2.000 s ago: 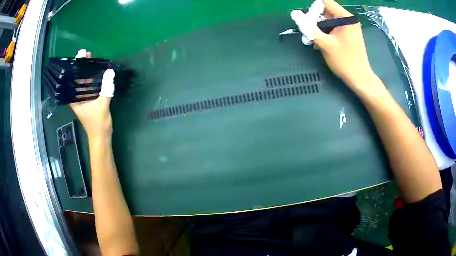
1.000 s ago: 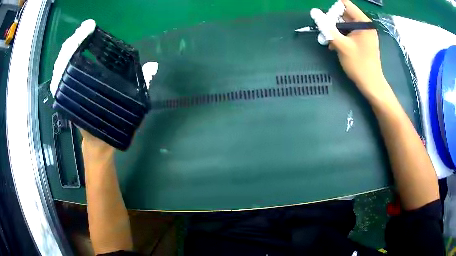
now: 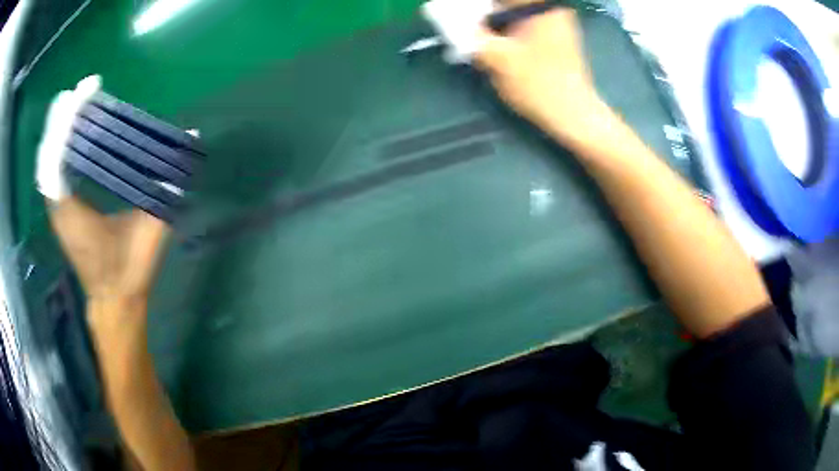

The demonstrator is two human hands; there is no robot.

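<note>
My left hand (image 3: 106, 221), with white finger cots, holds a stack of black phone frames (image 3: 133, 156) at the left, raised over the mat's left part. My right hand (image 3: 529, 60), also with white cots, holds dark-handled tweezers (image 3: 524, 13) at the top, their pale tip pointing left. Two rows of small dark adhesive pieces (image 3: 396, 172) lie on the dark green mat (image 3: 368, 276) between the hands; they are blurred. One frame (image 3: 66, 317) lies on the mat's left edge, blurred and partly hidden beside my left forearm.
A large blue reel (image 3: 750, 120) stands on the white surface (image 3: 676, 55) at the right. A small clear scrap (image 3: 540, 199) lies on the mat right of the rows. A metal edge (image 3: 11, 304) runs down the far left. The glossy green belt (image 3: 221, 46) is behind the mat.
The whole view has turned and shifted, with the mat and reel further left in the picture. The frame stack in my left hand has been tilted and shows its ridged side. My right hand still holds the tweezers.
</note>
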